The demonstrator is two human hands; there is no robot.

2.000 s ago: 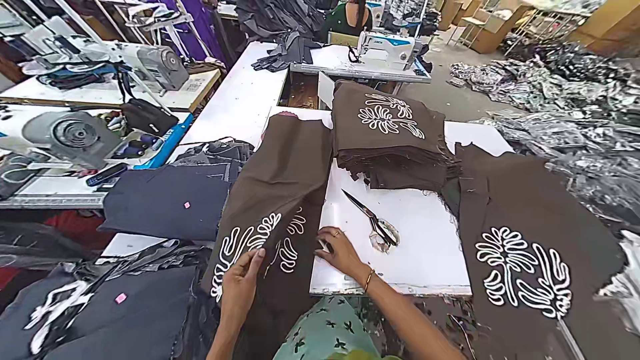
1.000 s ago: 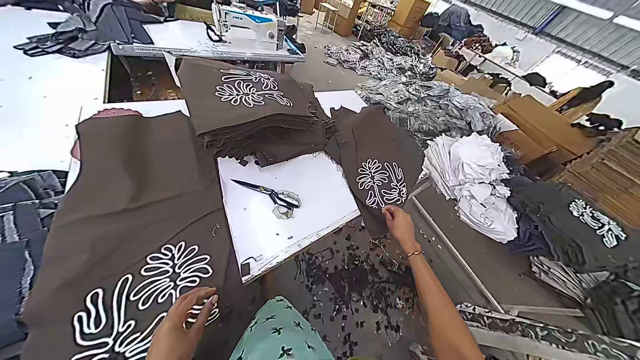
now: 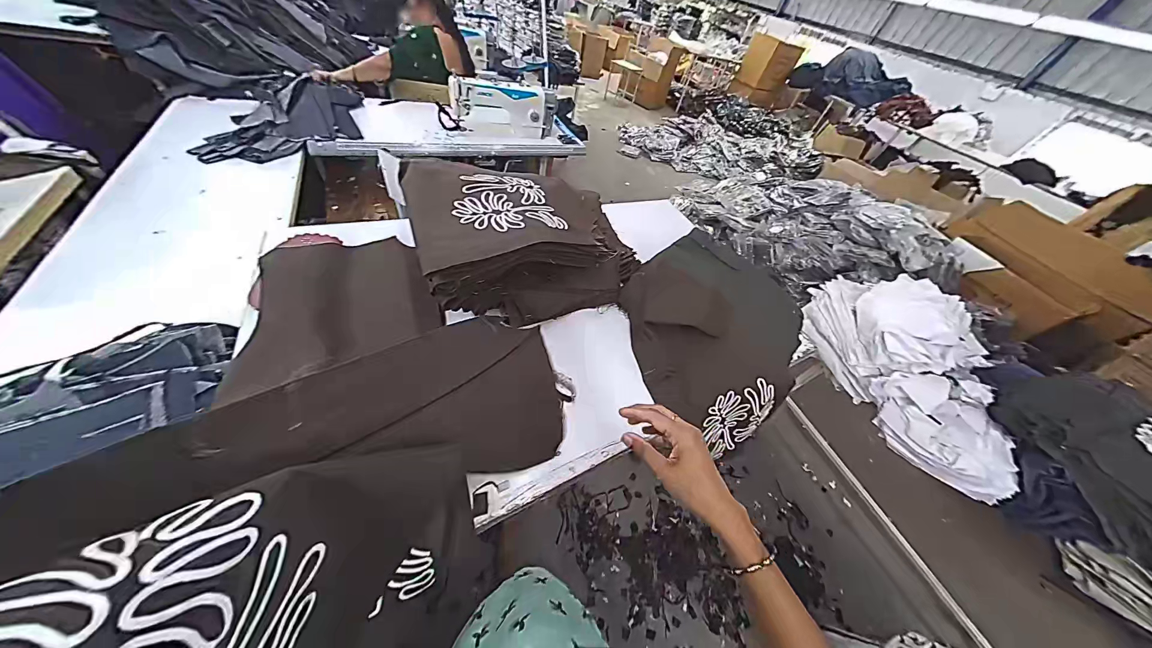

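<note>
My right hand [image 3: 675,459], a bracelet on its wrist, hovers at the front edge of the white table [image 3: 598,360] with fingers apart and nothing in them. Just right of it lies a dark brown fabric panel [image 3: 702,315] with white looped embroidery. A thick stack of brown embroidered panels [image 3: 513,234] sits at the table's back. More brown fabric [image 3: 450,387] spreads across the left and middle, and a large embroidered piece [image 3: 360,531] fills the lower left. My left hand is not visible. The scissors do not show; only a bit of something pale peeks out at the fabric's edge.
A sewing machine [image 3: 504,103] stands on a table behind, where a person [image 3: 427,54] sits. Grey-blue cloth pieces [image 3: 126,378] lie at left. White folded cloth [image 3: 909,360] is piled at right, near cardboard boxes [image 3: 1053,261]. Dark scraps [image 3: 630,549] litter the area below the table edge.
The brown fabric at left now reaches over the table's middle, where the scissors showed before. My right hand has left the right-hand panel. My left hand has gone out of sight.
</note>
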